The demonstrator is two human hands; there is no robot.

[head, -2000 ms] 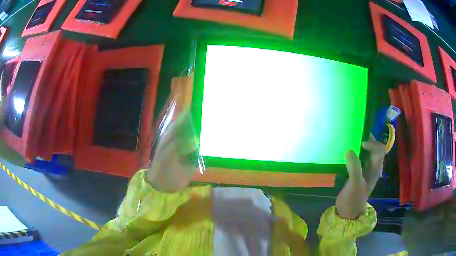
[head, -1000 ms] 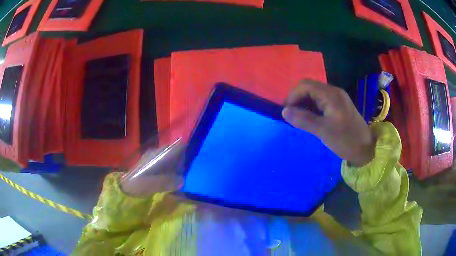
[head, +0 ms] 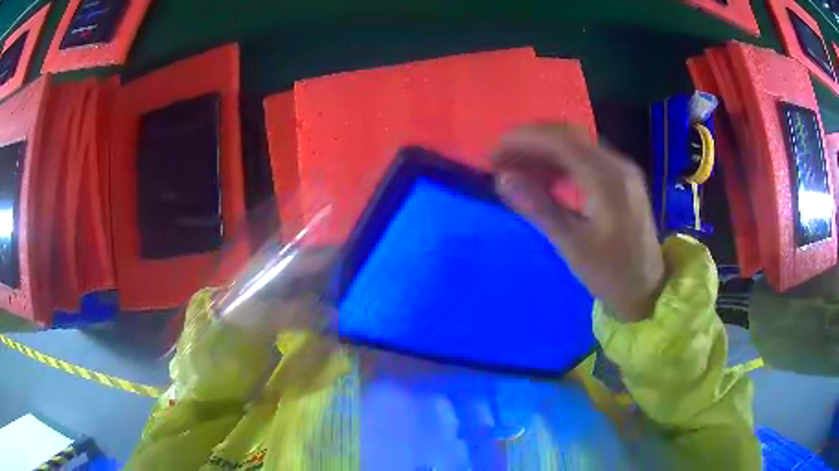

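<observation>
A tablet (head: pixel 460 276) with a bright blue screen and black border is held tilted close to my body. My left hand (head: pixel 294 290) is at its left edge, blurred and seen through the clear glossy film (head: pixel 276 271), with its fingers hidden. My right hand (head: pixel 589 207) is over the tablet's upper right edge, fingers curled, blurred; whether it touches the tablet is unclear. Red foam pads (head: pixel 432 115) lie on the green bench behind the tablet, with no tablet on them.
Leaning red foam trays (head: pixel 78 193) and a foam tray with a dark tablet (head: pixel 181 179) stand left. A blue tape dispenser (head: pixel 672 166) with a yellow roll (head: pixel 704 155) is right, beside more stacked trays (head: pixel 736 156). Yellow striped tape (head: pixel 78 368) marks the grey floor.
The tablet was flat and green two seconds ago; now it is raised, tilted and blue. My right hand moved from its lower right to its upper edge. Since one second ago, the view has shifted slightly.
</observation>
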